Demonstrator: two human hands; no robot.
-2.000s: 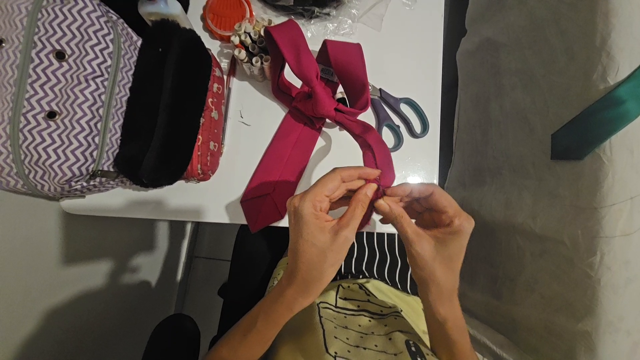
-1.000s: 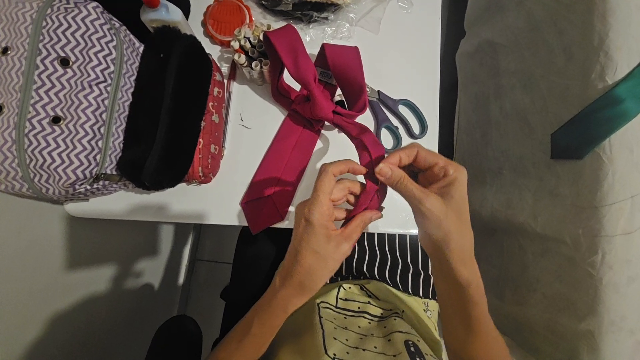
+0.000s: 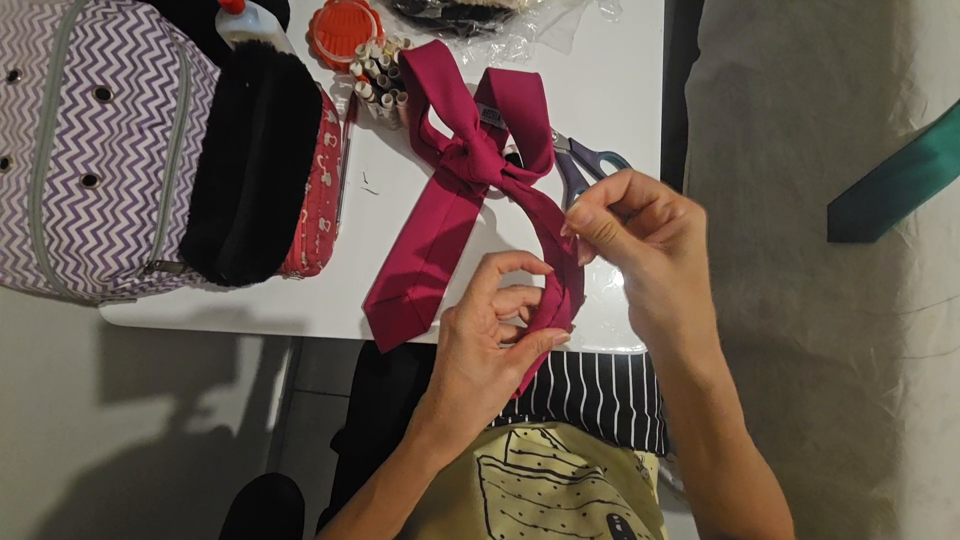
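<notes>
A magenta necktie (image 3: 427, 259), knotted in its middle with loops above, lies on the white table near its front edge. Its narrow end hangs over the edge, and my left hand (image 3: 491, 352) holds it there between thumb and fingers. Just right of the narrow end, my right hand (image 3: 649, 244) is raised with thumb and forefinger pinched together; whether a needle or thread is between them is too small to tell. Scissors (image 3: 592, 157) with purple and teal handles lie partly behind the tie and my right fingertips.
On the left are a zigzag-patterned bag (image 3: 112, 112), a black furry item (image 3: 251, 165) and a red patterned pouch (image 3: 322, 202). Behind the tie stand rolled sticks (image 3: 382, 79), an orange-red lid (image 3: 345, 34) and a glue bottle (image 3: 251, 26). A green tie (image 3: 892, 187) lies at right.
Two seconds ago both hands met at the tie's narrow end. My right hand has since moved up and away from my left, which still holds the tie.
</notes>
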